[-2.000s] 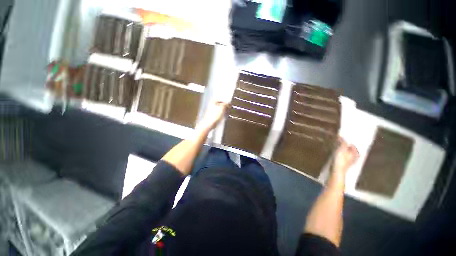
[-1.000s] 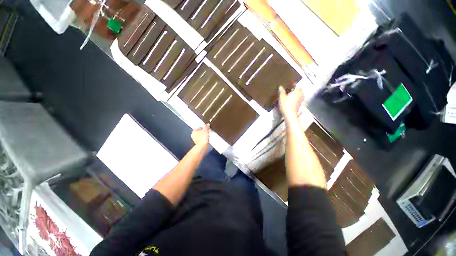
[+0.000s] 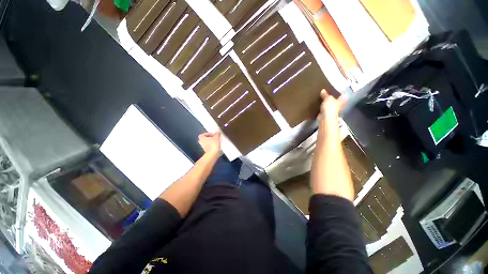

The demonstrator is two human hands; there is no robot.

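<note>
A white backing sheet (image 3: 281,119) with two brown card pocket panels (image 3: 238,115) lies on the panel stack at the centre. Each panel has several pale slot lines. My left hand (image 3: 210,143) holds the sheet's near left edge. My right hand (image 3: 330,105) holds its far right corner, fingers at the panel's edge. More slotted panels (image 3: 171,40) lie fanned at the upper left. Another panel stack (image 3: 374,203) lies to the right, partly hidden behind my right forearm.
Orange leather pieces (image 3: 334,45) lie at the back. A black bundle (image 3: 422,85) with a green label and a pale box with keypad (image 3: 452,217) are at right. A large white board (image 3: 144,152) and a bin with red scraps (image 3: 59,235) are at lower left.
From two seconds ago, my hands have moved from the right-hand sheet to the central stack. Over the last second they have shifted slightly, still at the sheet's edges, and the view has moved a little.
</note>
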